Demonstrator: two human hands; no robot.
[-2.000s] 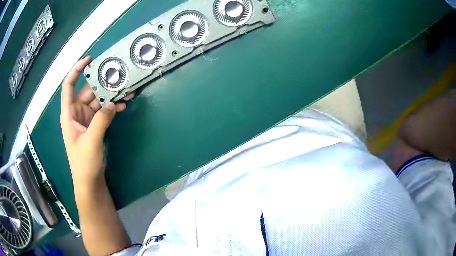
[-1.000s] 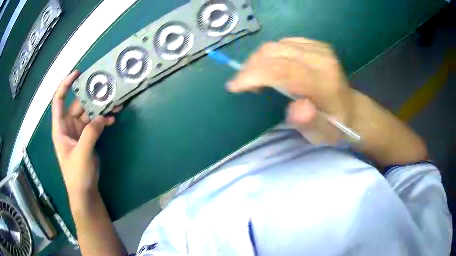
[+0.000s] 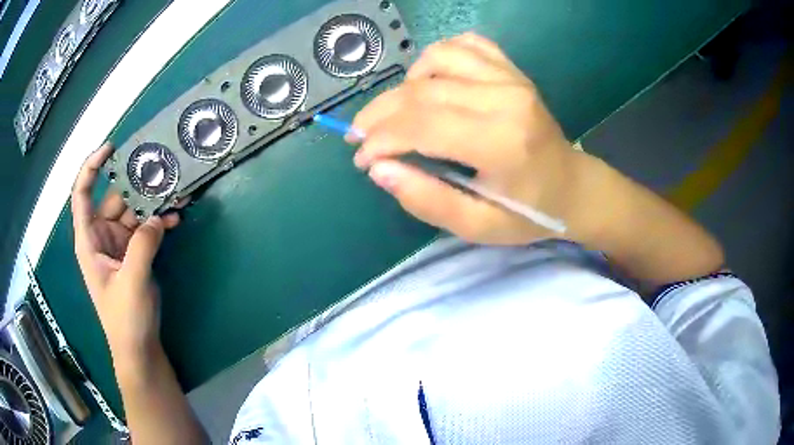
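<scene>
A long grey fixture with several round silver speaker drivers in a row slants across the upper left over the green bench. My left hand grips its lower left end, thumb at the near edge and fingers behind. My right hand holds a pen-like tool with a whitish shaft and blue tip end. The tip is at the fixture's long near edge, below the second driver from the right; whether it touches cannot be told. No lead wire shows clearly.
Another fixture lies at the upper left on the green surface, beyond a curved white strip. A silver fan stands at the lower left, beside a narrow perforated strip. The floor with a yellow line shows at right.
My right hand has come in from outside the picture with the tool, and its tip has moved left along the fixture's edge. The held fixture and my left hand appear further left and lower.
</scene>
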